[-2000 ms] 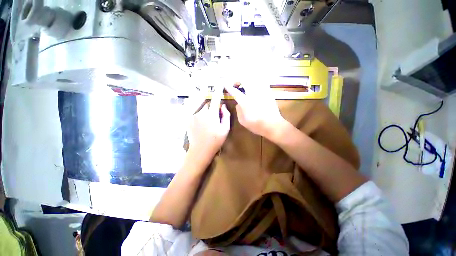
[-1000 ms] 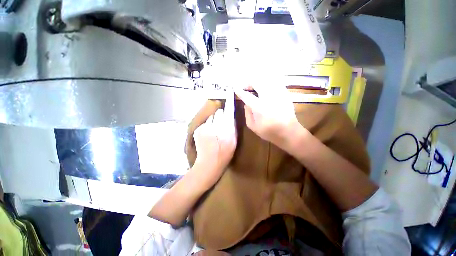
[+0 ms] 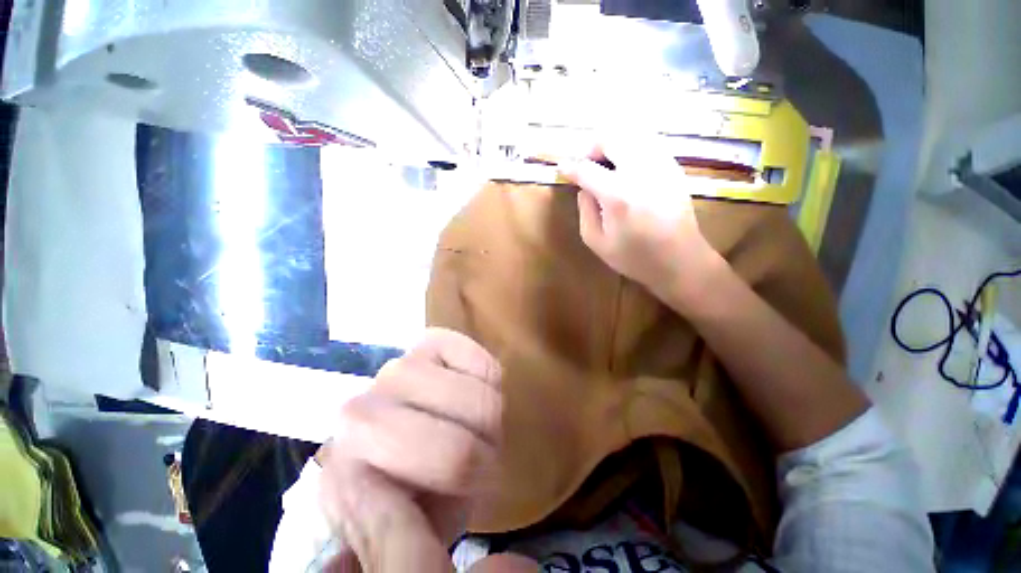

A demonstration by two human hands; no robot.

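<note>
The brown bag body [image 3: 549,302] hangs from the yellow clamp template [image 3: 784,157] toward my lap, its mouth open at the bottom. A reddish-brown strip [image 3: 717,169] shows in the template's slot. My right hand [image 3: 644,224] has its fingertips at the slot's left part, close to the needle area; glare hides what they grip. My left hand [image 3: 420,431] is curled, away from the template, over the bag's lower left side; its fingertips and anything inside it are hidden.
The white sewing machine head [image 3: 246,67] fills the upper left. A white lamp arm [image 3: 730,36] is above the template. At right are a dark cable loop [image 3: 935,336] and a grey screen box [image 3: 991,157]. Yellow panels [image 3: 34,481] are stacked lower left.
My left hand has left the template and moved down toward my chest, now curled. My right hand stays at the slot. The camera view has shifted, showing the machine's red logo again.
</note>
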